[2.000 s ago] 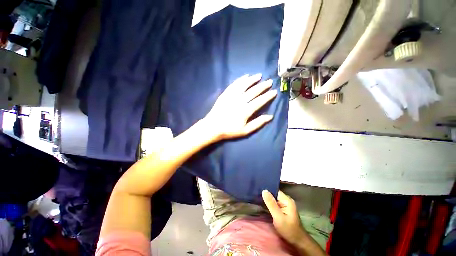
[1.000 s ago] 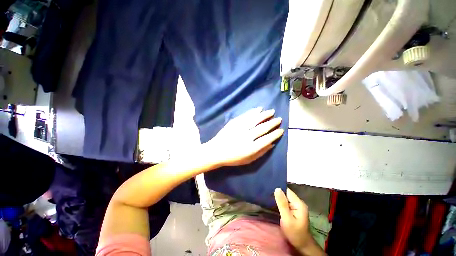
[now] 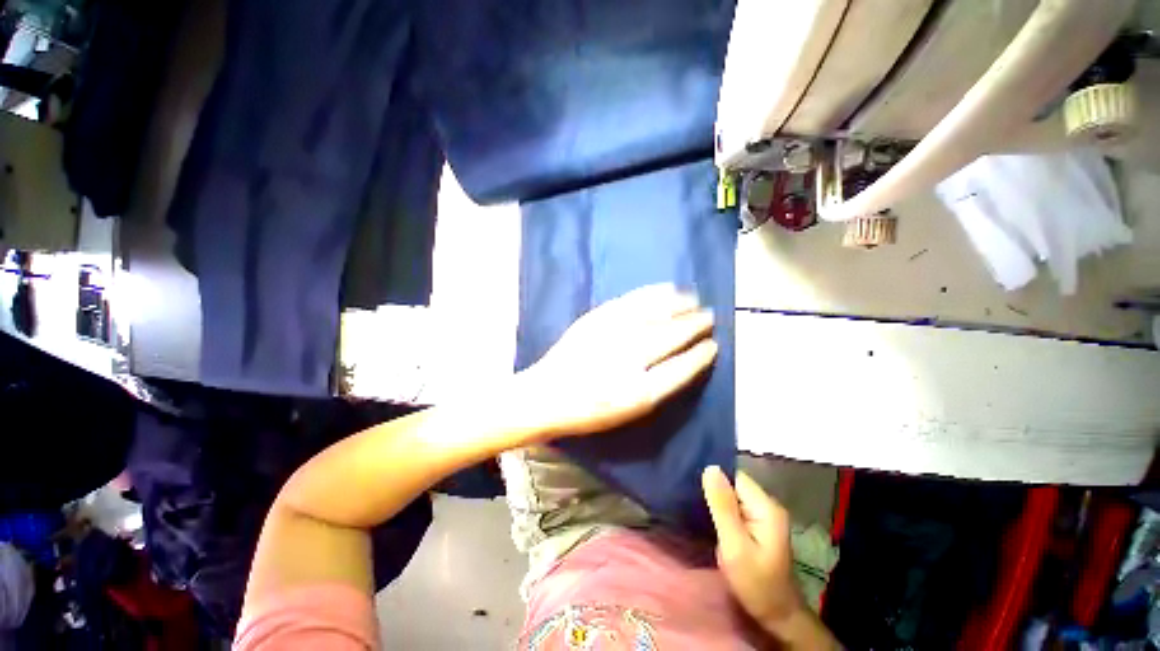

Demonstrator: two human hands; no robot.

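Note:
A navy garment panel point(image 3: 617, 248) lies on the machine table with its right edge along the needle area point(image 3: 744, 191) of a cream sewing machine point(image 3: 878, 76). A fold crosses the cloth above my hand. My left hand point(image 3: 630, 356) rests flat on the panel, fingers slightly apart, pressing it without gripping. My right hand point(image 3: 753, 541) pinches the panel's lower right edge between thumb and fingers at the table's front. The needle itself is too small to make out.
More navy garments point(image 3: 274, 216) drape over the table at the left. White cloth scraps point(image 3: 1037, 216) lie right of the needle, near a ribbed cream knob point(image 3: 1100, 112). A red-rimmed black bin point(image 3: 935, 547) stands below the table at the right. Dark cloth is heaped at the lower left.
The upper cloth has shifted and now forms a fold across the panel. My left hand has moved down from beside the needle. My right hand has moved slightly right, still pinching the edge.

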